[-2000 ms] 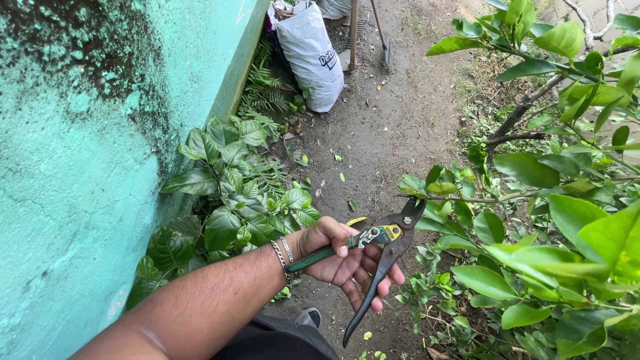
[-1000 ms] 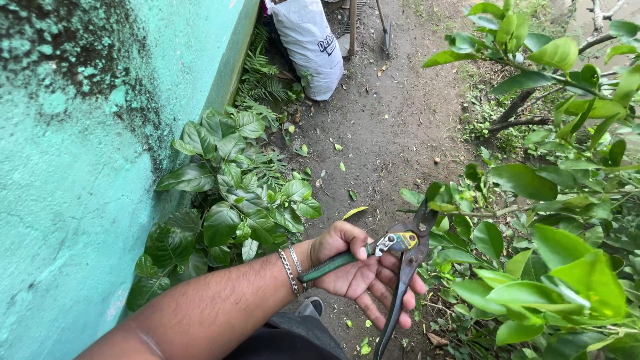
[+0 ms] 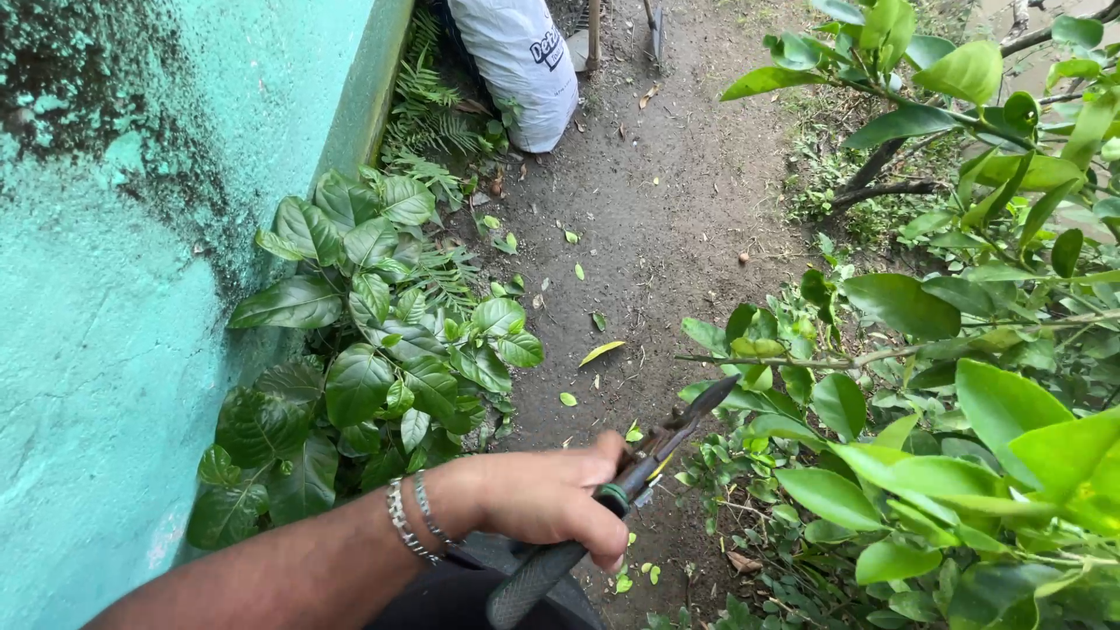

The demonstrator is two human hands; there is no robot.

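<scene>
My left hand (image 3: 551, 494) reaches in from the lower left, back of the hand up, closed around a pair of pruning shears (image 3: 647, 459). The dark blades point up and to the right, with their tip just below a thin leafy branch (image 3: 814, 360) of the bush on the right. Whether the blades touch its leaves cannot be told. One dark textured handle sticks out below my palm. The fingers partly hide the pivot and the other handle. Two metal bracelets circle my left wrist. My right hand is out of view.
A turquoise wall (image 3: 114, 350) runs along the left, with a broad-leaved plant (image 3: 367, 350) at its foot. A white sack (image 3: 521, 74) and long-handled tools (image 3: 595, 35) stand at the top. Fallen leaves dot the dirt path (image 3: 682, 201). Leafy branches fill the right side.
My left hand has turned from palm up to palm down and now grips the shears, which lay across the upturned palm before. The blades have shifted slightly away from the branch.
</scene>
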